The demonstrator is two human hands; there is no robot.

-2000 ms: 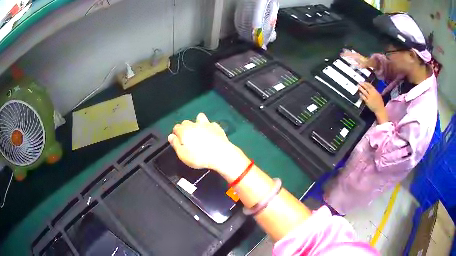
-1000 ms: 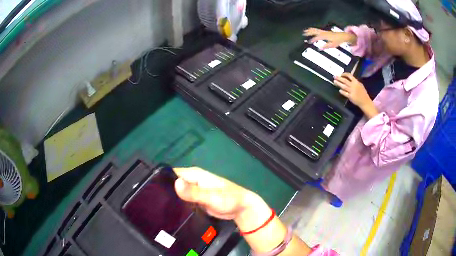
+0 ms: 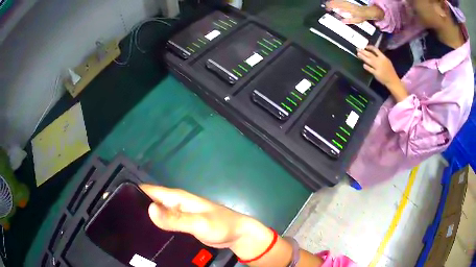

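A smartphone (image 3: pixel 122 224) with a dark screen is at the lower left. A red block and a white rectangle show low on its face, and its lower end is cut off by the frame edge. My right hand (image 3: pixel 195 216) is at its upper right edge, thumb over the screen side and fingers along the edge. The hand appears to hold the phone, raised a little over the black phone tray (image 3: pixel 94 193); the fingers behind it are hidden. My left hand is out of the picture.
A black tray stack (image 3: pixel 245 112) holds several phones with green text lines. A co-worker in pink (image 3: pixel 428 109) handles white strips (image 3: pixel 344 32) beyond it. A yellowish sheet (image 3: pixel 61 143), a power strip (image 3: pixel 94 68) and part of a green fan (image 3: pixel 13 193) are at left.
My right hand has moved from above the phone to its edge, and the phone appears lifted. A red block now shows on its screen. The view has shifted down and right.
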